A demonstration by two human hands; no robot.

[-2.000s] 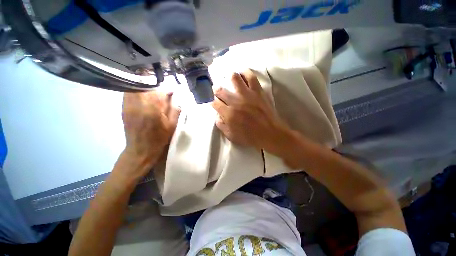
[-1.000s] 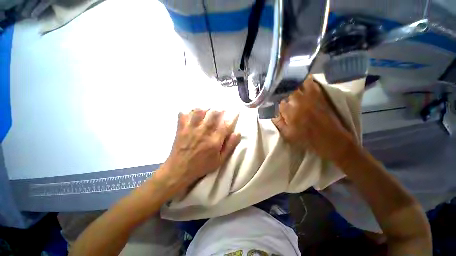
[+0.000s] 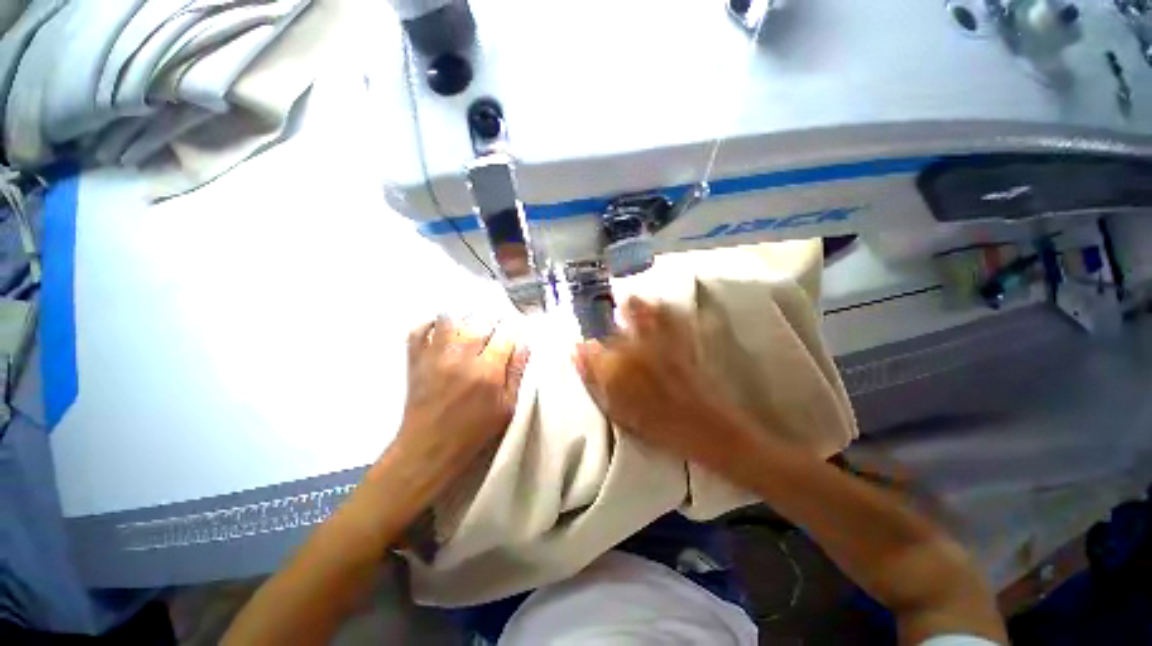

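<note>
A cream-beige pleated garment piece (image 3: 569,461) lies under the needle area and hangs in folds over the table's front edge towards my lap. My left hand (image 3: 461,385) lies on its left edge, fingers bent, just left of the needle. My right hand (image 3: 651,379) presses on the cloth right of the presser foot (image 3: 591,309), its fingertips close to the foot. The cloth spreads on to the right under the machine head. Bright glare hides the needle point and the seam. The white sewing machine (image 3: 569,114) with a blue stripe stands above the hands.
Stacked grey-white and beige cloth pieces (image 3: 190,76) lie at the table's upper left. The white table (image 3: 215,328) has blue tape (image 3: 60,303) at its left end and a ruler strip (image 3: 234,521) along the front. Small coloured items (image 3: 998,278) lie at the right.
The camera view has shifted, so the machine head and the cloth stack now show more fully. Both hands remain on the cloth by the needle; the left hand lies flat beside the foot with fingers bent.
</note>
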